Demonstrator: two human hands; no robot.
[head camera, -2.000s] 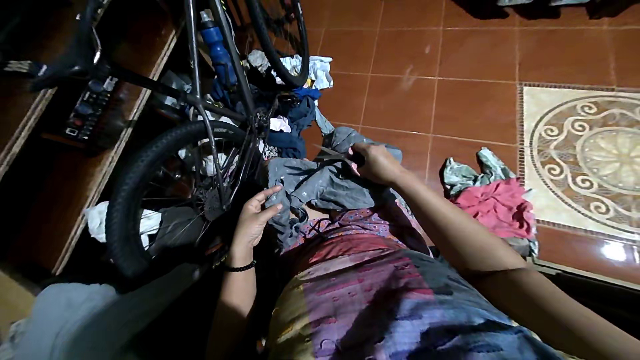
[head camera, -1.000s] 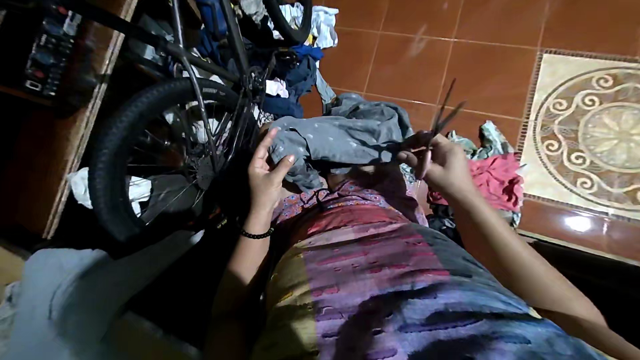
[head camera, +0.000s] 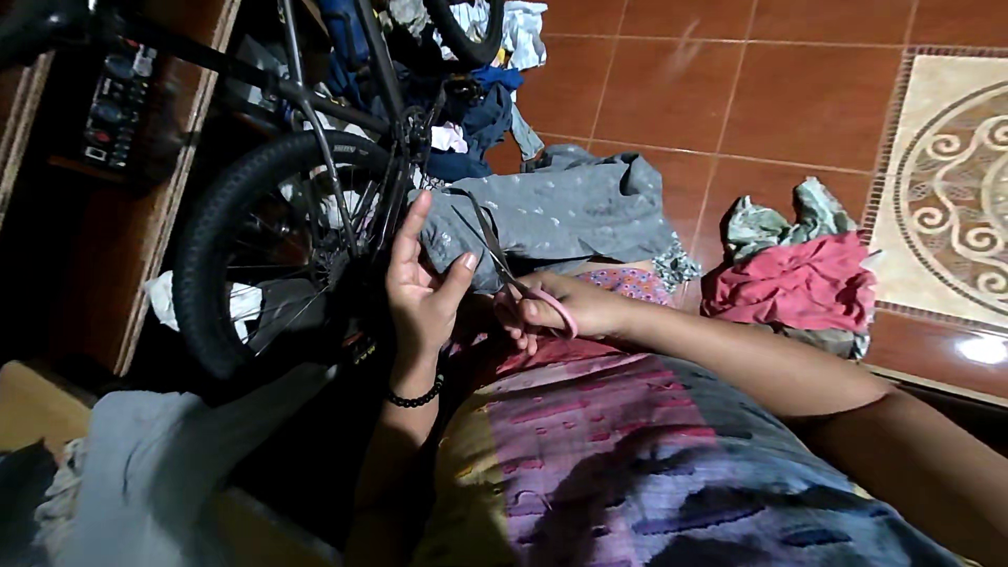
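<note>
A grey patterned cloth (head camera: 567, 209) lies across my lap, with a frayed bit of printed fabric (head camera: 676, 264) at its right end. My right hand (head camera: 551, 311) holds scissors with pink handles (head camera: 557, 309); the blades are parted and point up and left over the cloth. At the cloth's left edge is my left hand (head camera: 425, 287), palm up, thumb and fingers apart, a dark bead bracelet on the wrist. Whether its fingers pinch the edge cannot be told. Under the cloth a floral fabric (head camera: 622, 279) shows.
A bicycle's rear wheel (head camera: 201, 252) stands close at the left, with heaped clothes (head camera: 480, 118) behind it. Pink cloth (head camera: 795, 283) and pale green cloth (head camera: 787, 216) lie on the tiled floor (head camera: 654, 87) at right. Grey fabric (head camera: 134, 472) hangs at lower left, near a wooden shelf edge (head camera: 169, 197).
My right hand has moved left and turned, so the scissors, which pointed up beyond the cloth's right part, now lie over its left part. The view has shifted somewhat.
</note>
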